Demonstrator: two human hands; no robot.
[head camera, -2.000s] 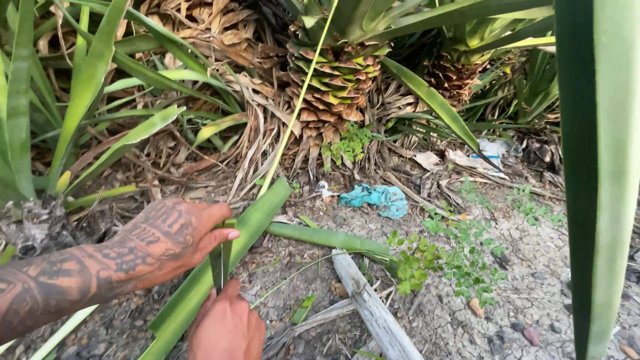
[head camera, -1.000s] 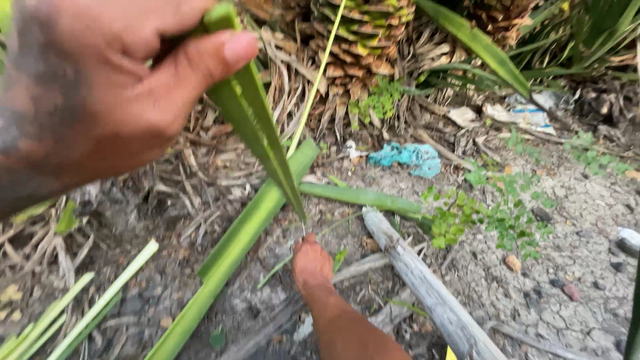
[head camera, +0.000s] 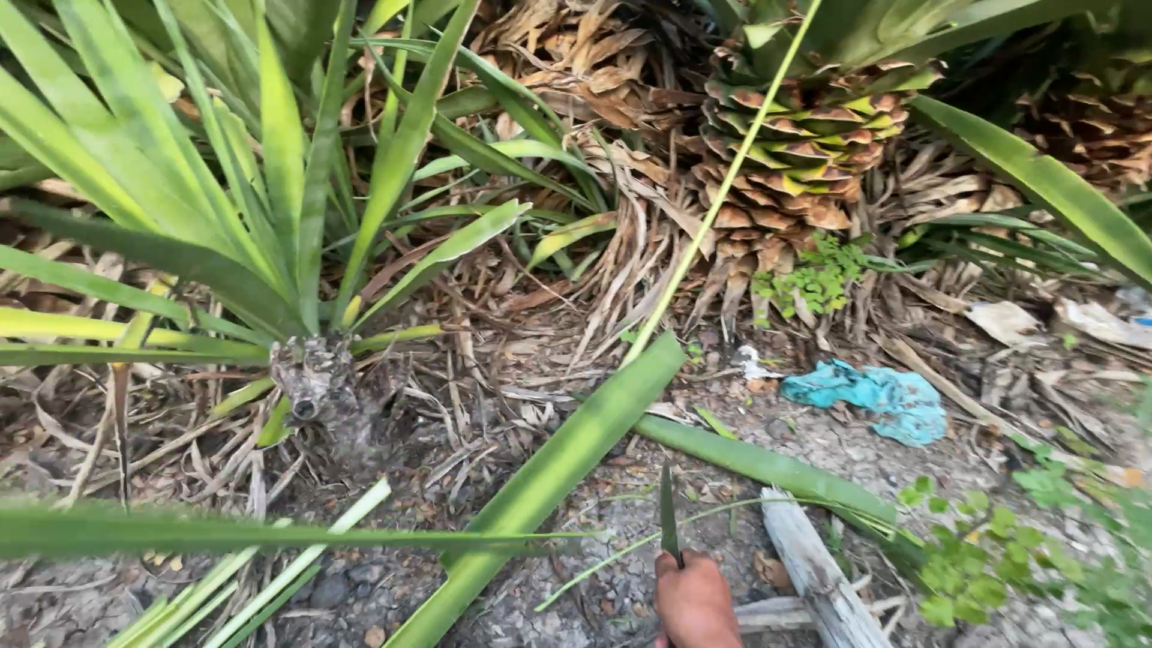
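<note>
My right hand (head camera: 693, 598), low and right of centre, is closed around the handle of a knife (head camera: 668, 513), its blade pointing up. Just left of it, a broad cut green leaf (head camera: 549, 477) lies diagonally on the ground. A second green leaf (head camera: 756, 459) runs to the right beyond the knife tip. Another long pointed leaf (head camera: 270, 529) stretches in, blurred, from the left edge and passes over the broad leaf. My left hand is out of view. Pale cut leaf strips (head camera: 297, 576) lie at the lower left.
A grey wooden stick (head camera: 819, 571) lies right of my hand. Spiky-leaved plants (head camera: 288, 180) stand at the left, and a scaly plant trunk (head camera: 792, 144) rises behind. A crumpled turquoise plastic scrap (head camera: 868, 396) and small leafy weeds (head camera: 981, 549) are on the right.
My left hand, seen at the upper left a second ago holding a leaf, has left the view. My right hand still grips the knife. The view has swung left.
</note>
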